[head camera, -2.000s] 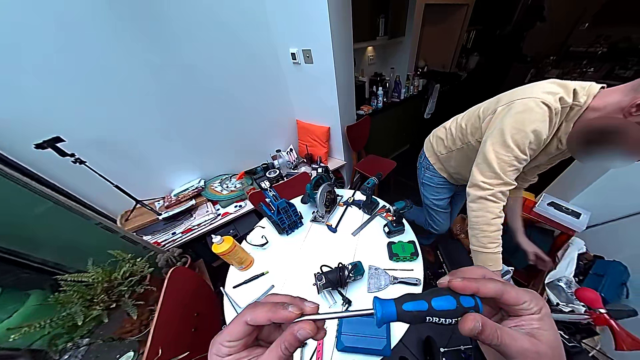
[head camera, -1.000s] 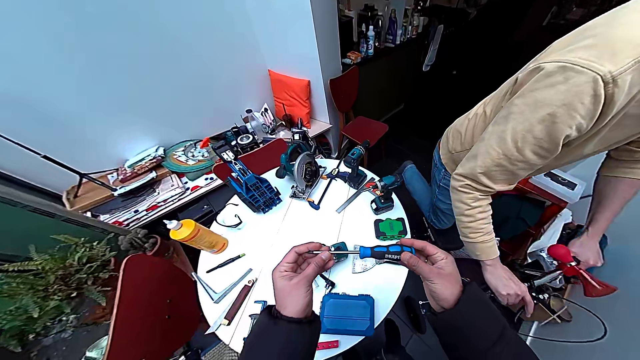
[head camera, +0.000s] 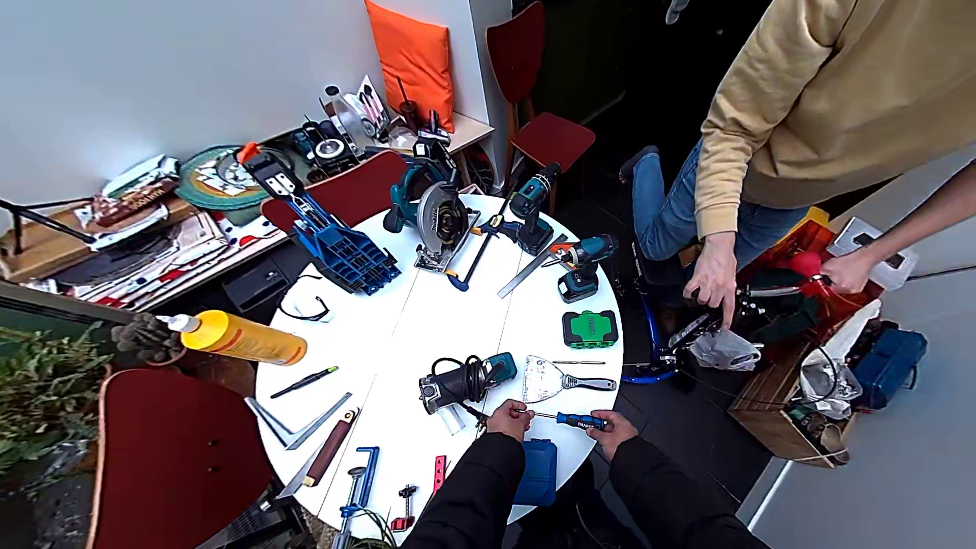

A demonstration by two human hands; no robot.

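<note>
A Draper screwdriver [head camera: 581, 420] with a blue and black handle lies level between my hands, over the near right part of the round white table [head camera: 427, 335]. The fingers of my left hand [head camera: 509, 420] pinch its steel shaft near the tip. My right hand [head camera: 612, 433] grips the end of the handle. Just beyond them are a filling knife [head camera: 543, 380] with a worn blade and a corded power tool [head camera: 457, 385]. A blue plastic case [head camera: 538, 473] lies below the screwdriver, partly covered by my left sleeve.
Farther back stand a circular saw [head camera: 442, 217], cordless drills [head camera: 581, 267] and a green case [head camera: 590, 329]. A yellow glue bottle [head camera: 244, 338], a handsaw [head camera: 332, 450] and a clamp [head camera: 358, 488] lie left. At right, a person [head camera: 823, 114] leans over a bicycle [head camera: 656, 343].
The screwdriver, held close to the camera at first, is now lower and farther away, still in both hands. The view has tilted down. The other person's arm reaches down beside the bicycle.
</note>
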